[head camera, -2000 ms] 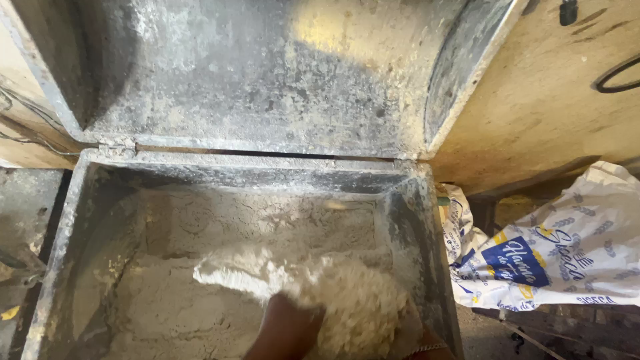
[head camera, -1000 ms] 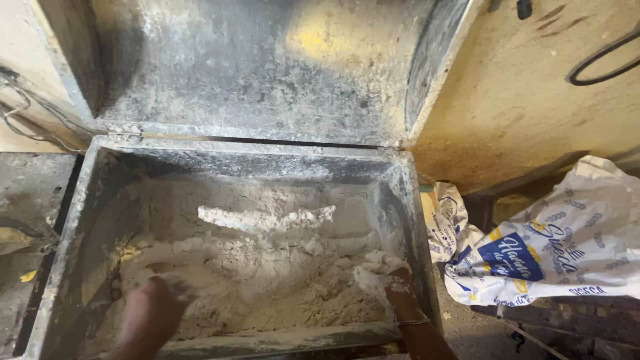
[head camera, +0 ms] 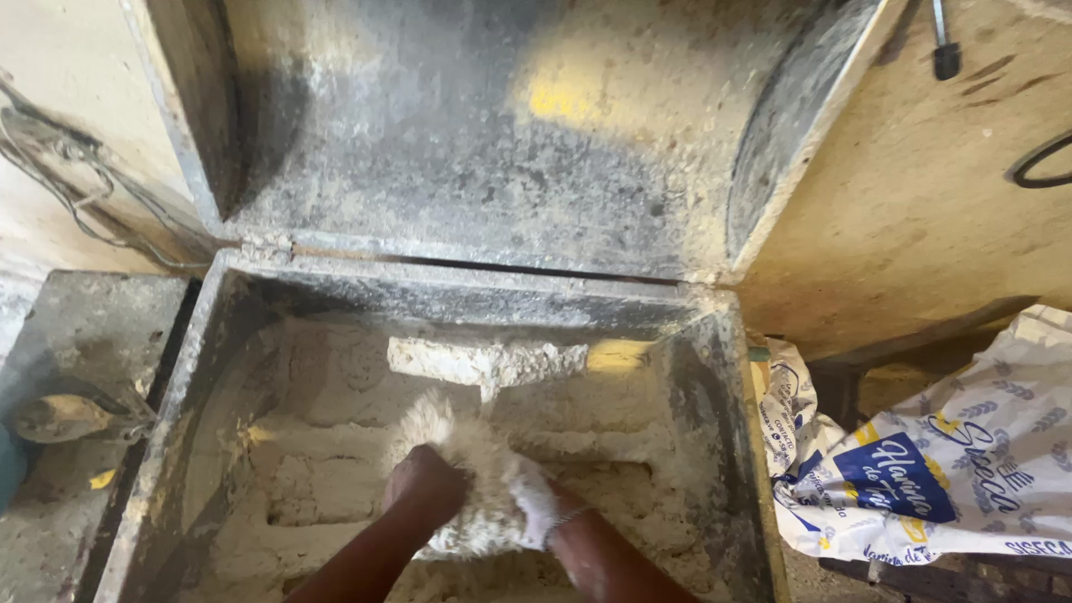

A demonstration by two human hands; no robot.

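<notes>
A large floured trough (head camera: 172, 435) of worn grey metal holds a bed of flour or floury dough (head camera: 327, 490). My left hand (head camera: 427, 486), fingers curled, is at the left side of a pale, floury mass (head camera: 477, 502) near the trough's middle. Coated in white, my right hand (head camera: 533, 502) is at the mass's right side. Motion blur and flour hide most fingers, so their grip is unclear. Beyond both hands, a long rough white piece (head camera: 490, 362) lies near the back wall, apart from them.
The raised curved lid (head camera: 469, 142) is hinged behind the trough. A printed flour sack (head camera: 938, 452) lies at the right. To the left stand a grey slab (head camera: 109, 318) and a scoop-like object (head camera: 63, 419). Cables (head camera: 92, 184) hang on the left wall.
My hands, apart at the trough's two sides one second ago, have come together near its middle around the floury mass. Two seconds ago a large floury piece was raised above the trough.
</notes>
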